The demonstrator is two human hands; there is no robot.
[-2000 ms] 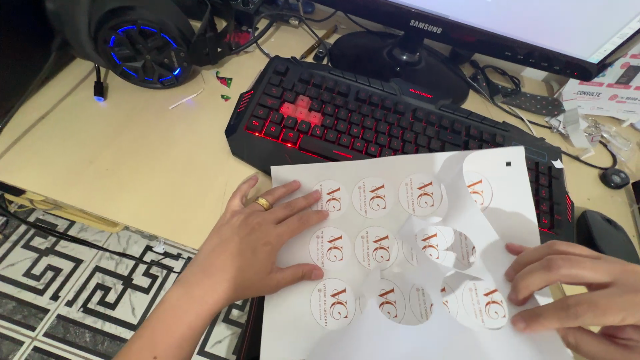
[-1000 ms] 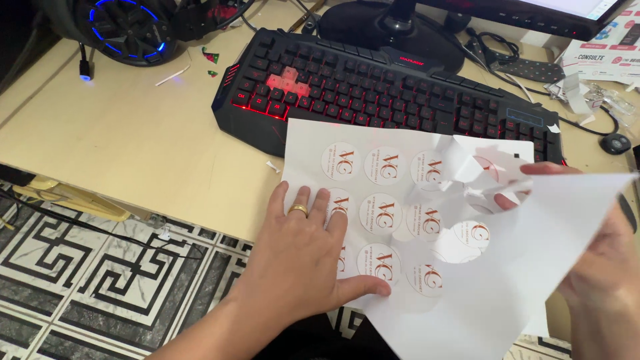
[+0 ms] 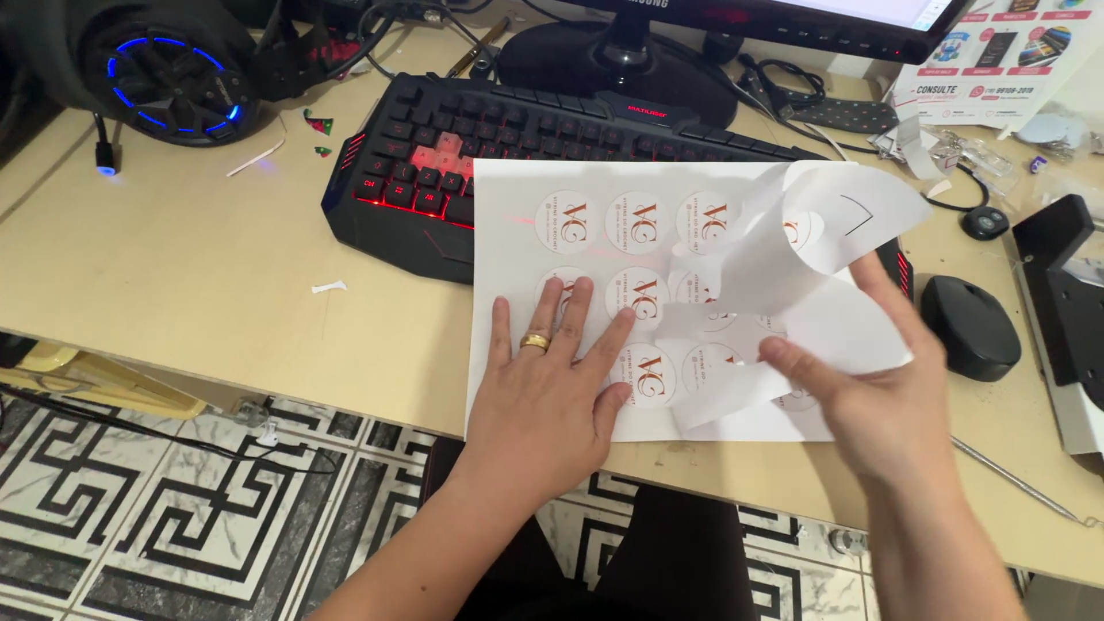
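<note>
A white sheet of round stickers (image 3: 509,224) lies over the desk edge and the lower part of a keyboard, its round labels in rows with a reddish-brown monogram. My left hand (image 3: 552,388), with a gold ring, rests flat on the sheet's lower left, fingers spread over the labels. My right hand (image 3: 871,379) grips the thin white waste layer (image 3: 768,276) between thumb and fingers. That layer is lifted and curled at the right, with round holes in it, while round stickers stay on the backing at the left. Some labels at the right are hidden beneath it.
Behind the sheet is a black keyboard (image 3: 414,233) with red lights; a monitor stand (image 3: 621,65) rises behind it. A black mouse (image 3: 970,328) and a thin metal rod (image 3: 1022,480) lie right. Headphones (image 3: 172,86) stand at the upper left. Paper scraps (image 3: 329,286) lie on the desk.
The right hand, on the sheet's right side two seconds ago, now holds the lifted waste layer, which is curled back. The left hand stays pressed on the sheet.
</note>
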